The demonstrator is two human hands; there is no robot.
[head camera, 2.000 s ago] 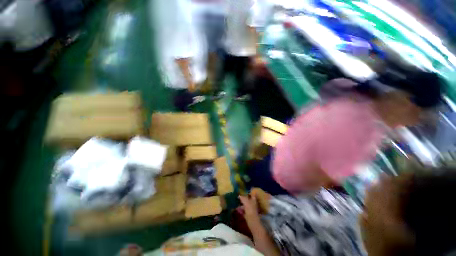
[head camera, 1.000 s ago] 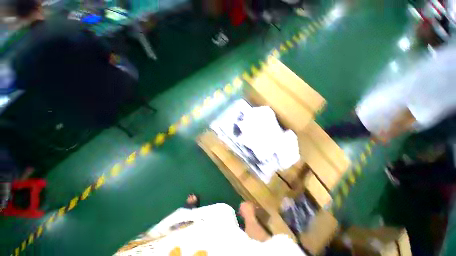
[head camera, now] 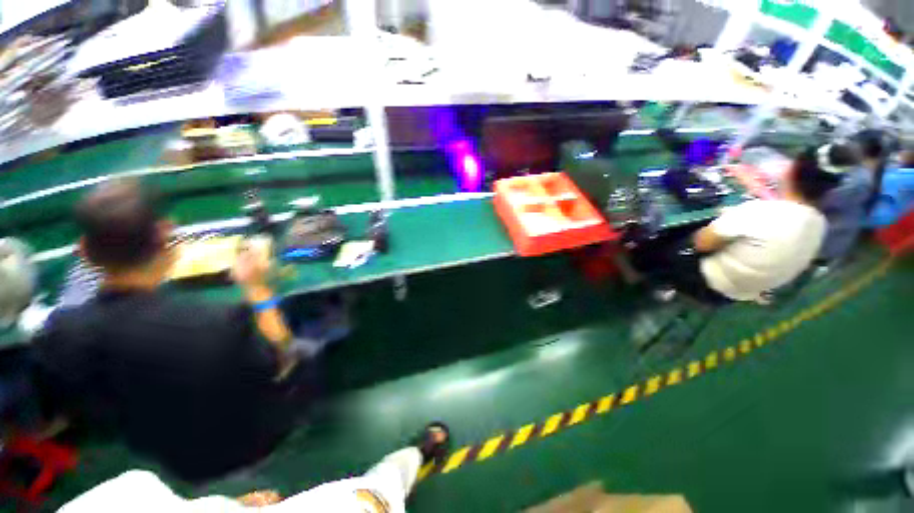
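An orange-red divided tray [head camera: 553, 212] lies on the green line bench [head camera: 441, 232], right of the middle, with pale inner compartments. A small patch of skin, perhaps my left hand [head camera: 259, 497], shows at the bottom edge between pieces of white clothing. It is blurred and cut off, so its fingers and anything in it cannot be made out. My right hand is not in view.
A person in black [head camera: 170, 361] sits at the bench on the left, another in a cream top [head camera: 767, 245] on the right. A white shelf [head camera: 301, 108] runs above the bench. Striped tape [head camera: 601, 404] crosses the green floor. Part of a cardboard carton [head camera: 611, 501] shows at the bottom edge.
The view has swung from the floor cartons and white bags to the bench and seated people. The arm seen at the bottom a second ago is out of view.
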